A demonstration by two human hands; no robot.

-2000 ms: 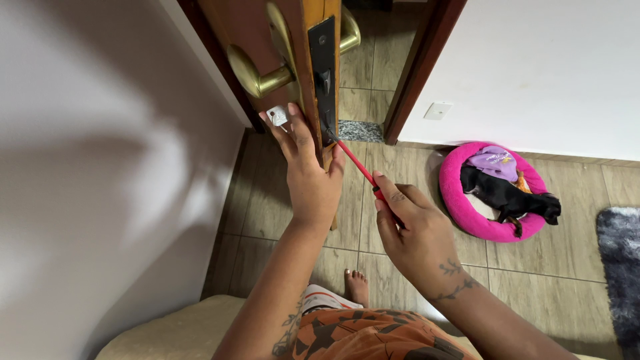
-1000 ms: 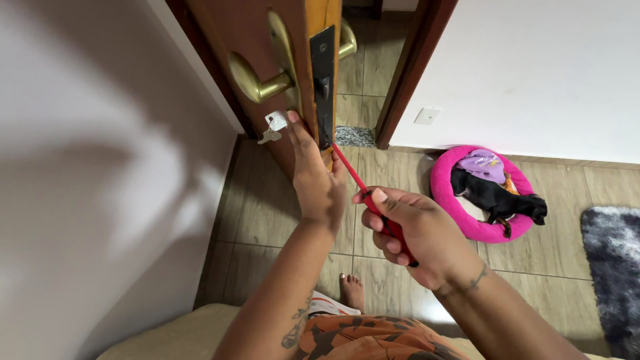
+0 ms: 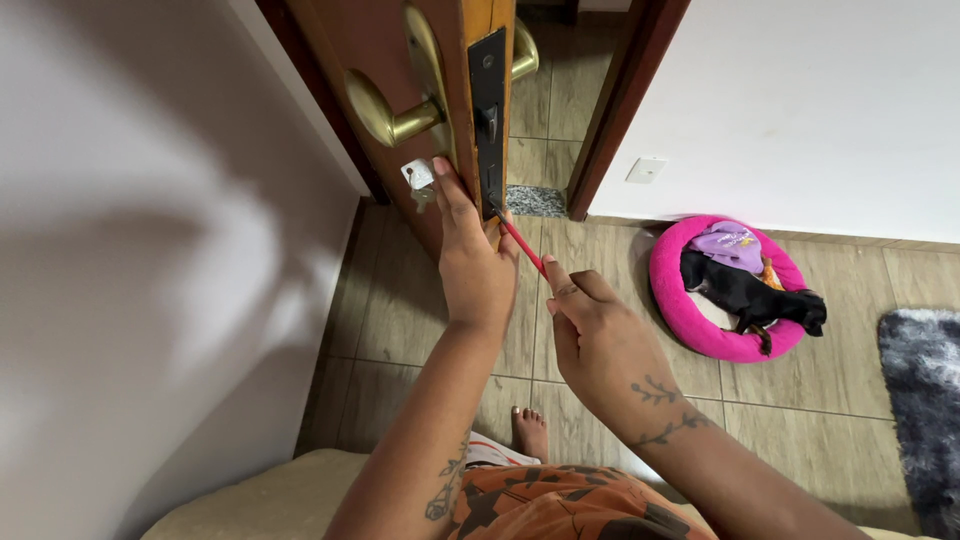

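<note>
My right hand (image 3: 600, 322) is closed round a screwdriver with a red shaft (image 3: 527, 246); its handle is mostly hidden in the fingers. The screwdriver's tip meets the lower end of the dark metal lock faceplate (image 3: 490, 142) on the edge of a wooden door (image 3: 360, 45). My left hand (image 3: 476, 259) grips the door around its edge, just below and left of the faceplate, with the thumb side near the tip. A brass lever handle (image 3: 397, 120) sticks out of the door's face above that hand. Keys with a pale square tag (image 3: 417, 174) hang beside my left fingertips.
A white wall (image 3: 150, 262) stands close on the left. To the right, past the door frame (image 3: 626, 105), a black dog (image 3: 739, 289) lies in a pink round pet bed (image 3: 671, 300). A grey shaggy rug (image 3: 922, 390) is at the far right. My bare foot (image 3: 531, 435) is below.
My right hand has shifted its grip on the screwdriver: the red and black handle, plain to see one second ago, is now mostly covered. My left hand stays on the door.
</note>
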